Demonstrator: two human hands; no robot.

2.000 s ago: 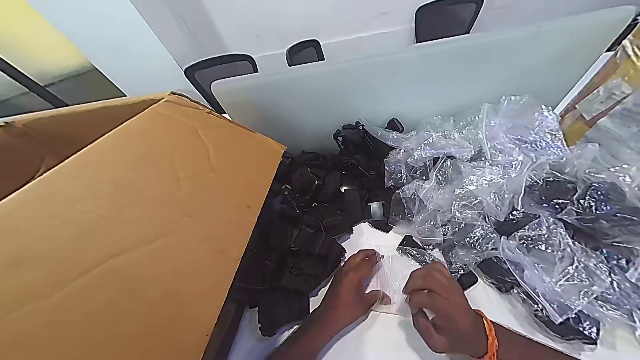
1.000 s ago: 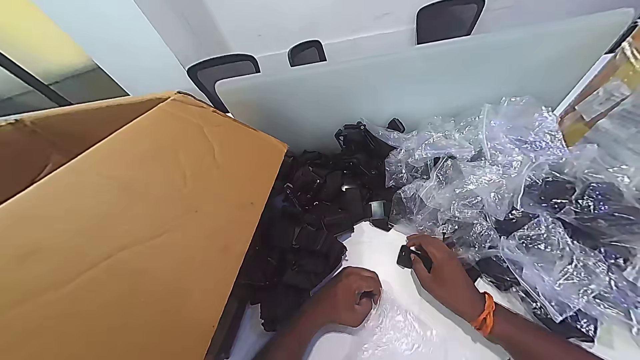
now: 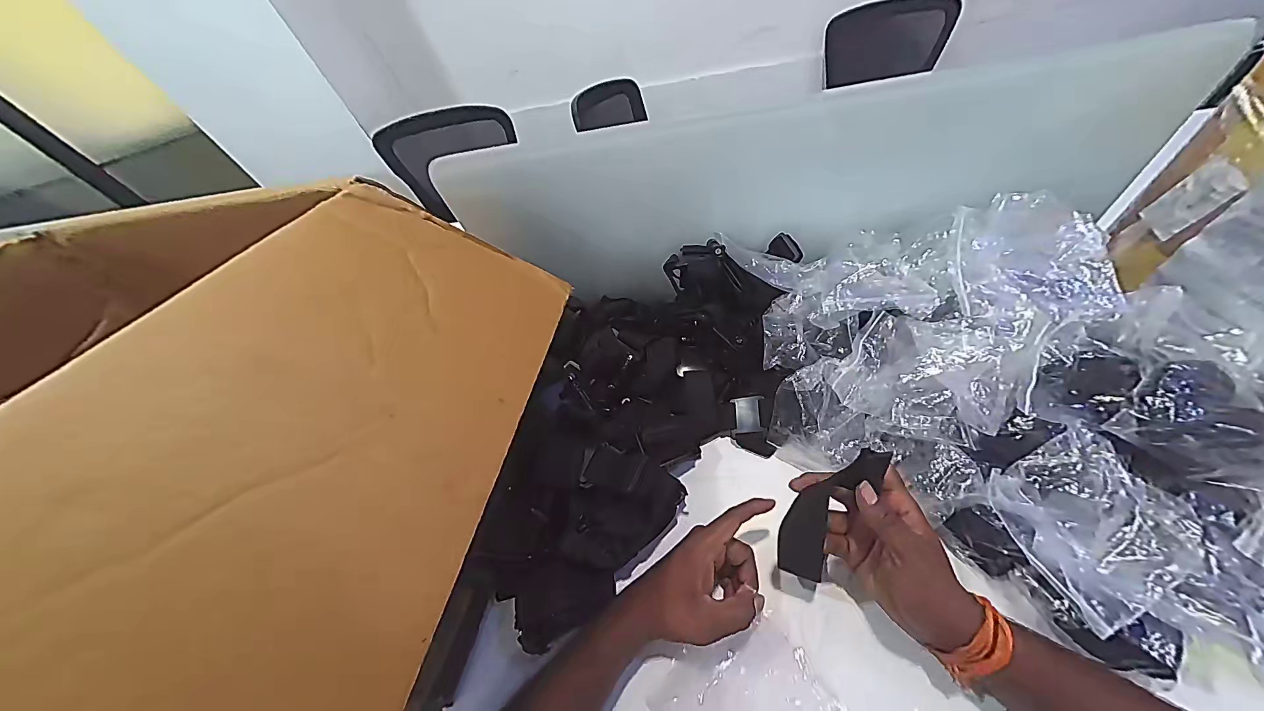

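Note:
My right hand [image 3: 894,558], with an orange thread band at its wrist, holds a black fabric strap piece [image 3: 810,523] between thumb and fingers; its lower end hangs free. Just left of it is my left hand [image 3: 706,583], index finger extended and the other fingers curled. Whether those curled fingers pinch any plastic is unclear. Beneath and in front of the left hand lies a clear plastic bag [image 3: 765,671] on the white tabletop [image 3: 869,662]. A heap of black strap-like pieces [image 3: 632,425] spreads beyond and left of the hands.
A large open cardboard box [image 3: 276,425] fills the left side. Clear plastic bags [image 3: 938,346], several with black items inside, pile up at the right. A pale panel [image 3: 790,178] stands behind, with chair backs [image 3: 894,39] beyond it. Another carton [image 3: 1145,247] is at the far right.
The clear bag between my hands two seconds ago now lies lower on the table. The black piece, compact in my right hand one second ago, now hangs unfolded. My left index finger has extended.

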